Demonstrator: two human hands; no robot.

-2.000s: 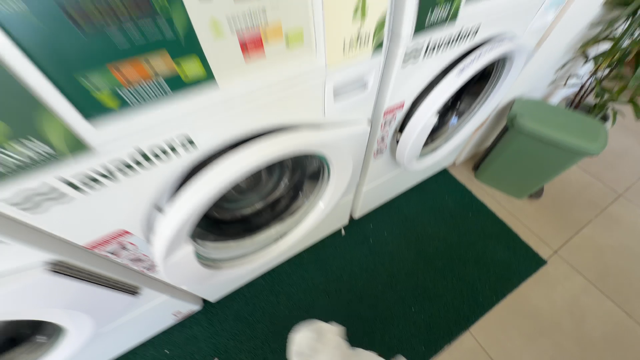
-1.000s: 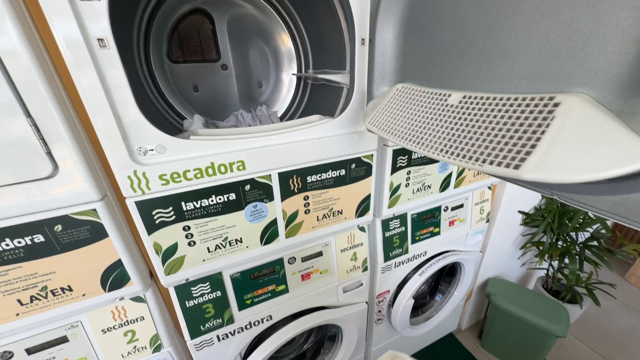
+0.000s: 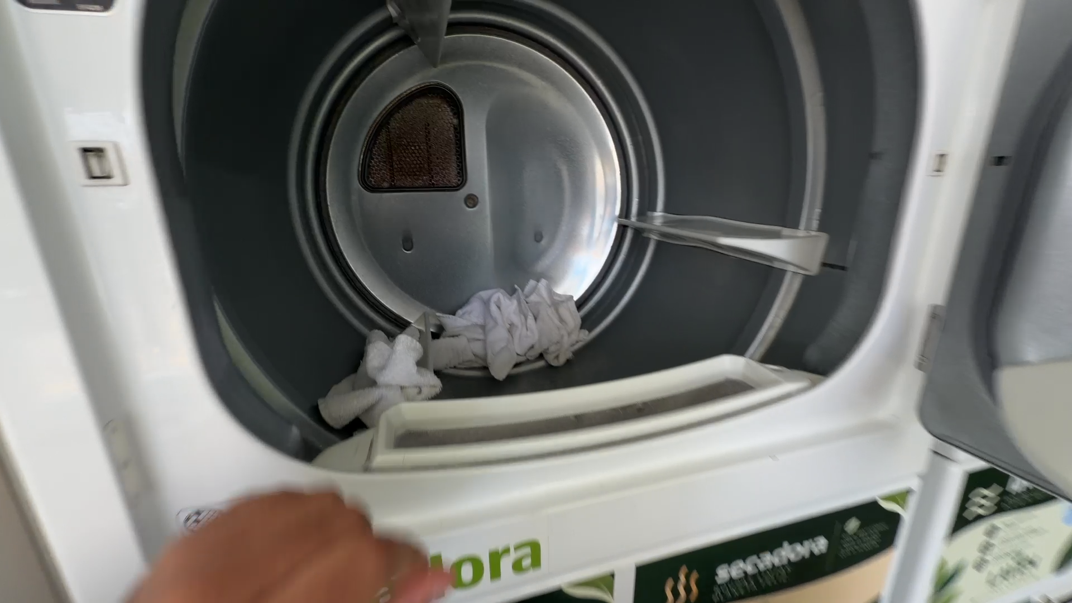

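A drum dryer stands open before me, its grey metal drum [image 3: 729,134] in full view. White cloths [image 3: 515,327] lie crumpled at the drum's lower back. Nearer, at the lower left of the drum, is a white terry cloth [image 3: 389,377], by a metal drum fin. My left hand [image 3: 285,553], blurred, is below the dryer opening at the lower left, back of the hand up and fingers bent. It is apart from the cloths; whether it holds anything cannot be seen. My right hand is not in view.
The lint filter housing [image 3: 586,423] forms a raised lip along the opening's bottom. A drum fin [image 3: 729,239] juts from the right. The dryer door [image 3: 1005,251] stands open at the right edge. Printed panels [image 3: 770,553] are below.
The view has gone from the washers and the green mat up to the dryer and then close to its drum. My left hand has come into view.
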